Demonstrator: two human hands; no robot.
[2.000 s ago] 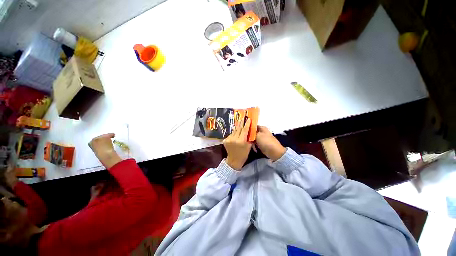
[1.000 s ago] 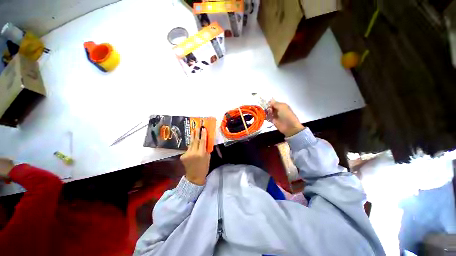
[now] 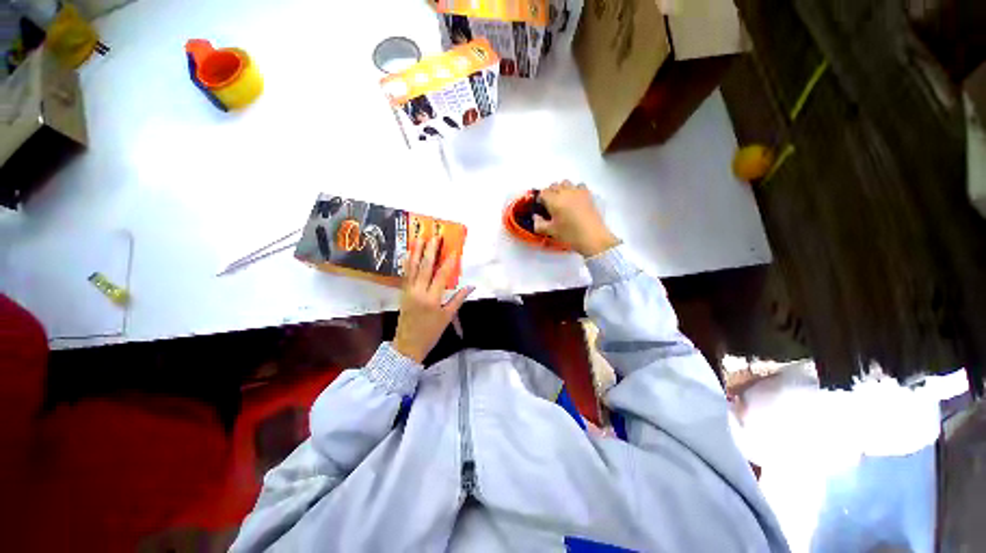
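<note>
A retail box (image 3: 351,240) with a black printed face and orange end lies on the white table in front of me. My left hand (image 3: 425,292) rests on its orange end, fingers spread over it. The orange coiled cable (image 3: 521,220) with a dark part inside lies on the table to the right of the box. My right hand (image 3: 570,216) is on the coil's right side with fingers bent around it and covers part of it.
Finished boxes with orange tops (image 3: 443,86) stand at the back beside a grey tape roll (image 3: 397,54). An open brown carton (image 3: 633,65) is at the back right. A yellow-orange tape dispenser or cup (image 3: 229,78) is upper left. A coworker's red sleeve (image 3: 22,356) shows at left.
The box looks thicker and is tilted differently under my left hand. My right hand has moved from the coil's far right edge onto the coil. The coil shows less, and the view has shifted slightly.
</note>
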